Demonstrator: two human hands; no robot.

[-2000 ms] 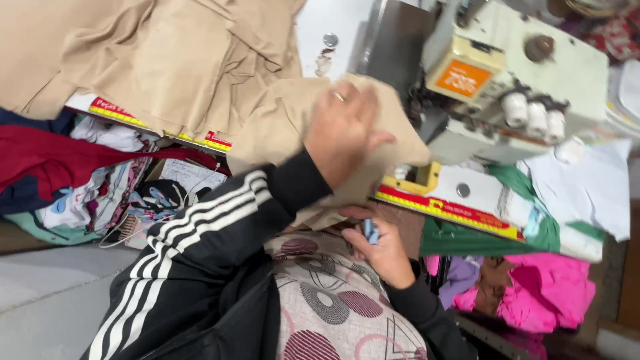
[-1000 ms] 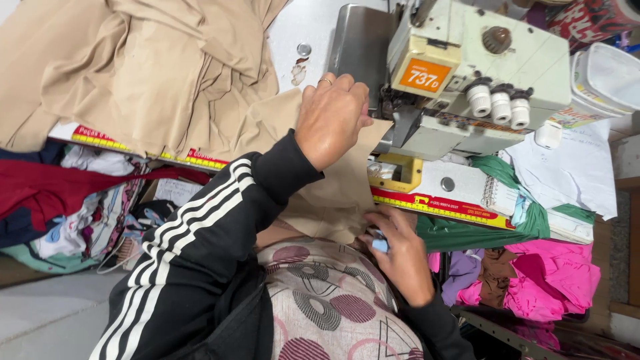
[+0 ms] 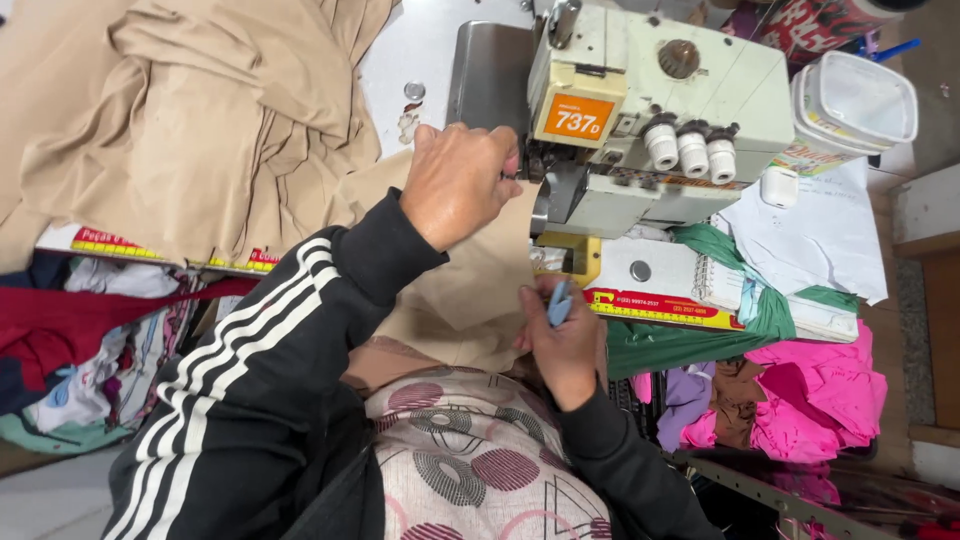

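Beige fabric (image 3: pixel 480 277) hangs over the table edge towards my lap, its upper edge beside the needle area of a pale overlock sewing machine (image 3: pixel 697 97). My left hand (image 3: pixel 461 176) is on the upper part of this fabric, fingers bent and pinching its edge near the machine; the fingertips are partly hidden. Lower down, my right hand (image 3: pixel 559 330) has a small light-blue tool (image 3: pixel 559 304), perhaps thread snips, held between thumb and fingers, close to the fabric's right edge. A yellow machine part (image 3: pixel 581 255) lies just above that hand.
A large heap of beige fabric (image 3: pixel 202 120) covers the table's left side. Clear plastic tubs (image 3: pixel 855 97), papers (image 3: pixel 814 225), a spiral notebook (image 3: pixel 720 285) and green cloth (image 3: pixel 675 349) are at right. Pink cloth (image 3: pixel 825 397) fills a container below; mixed garments (image 3: pixel 97 352) lie under the table at left.
My left hand has gone from lying spread over the fabric to a bent-finger pinch nearer the machine. The fabric between my hands has shifted. My right hand still has the blue tool.
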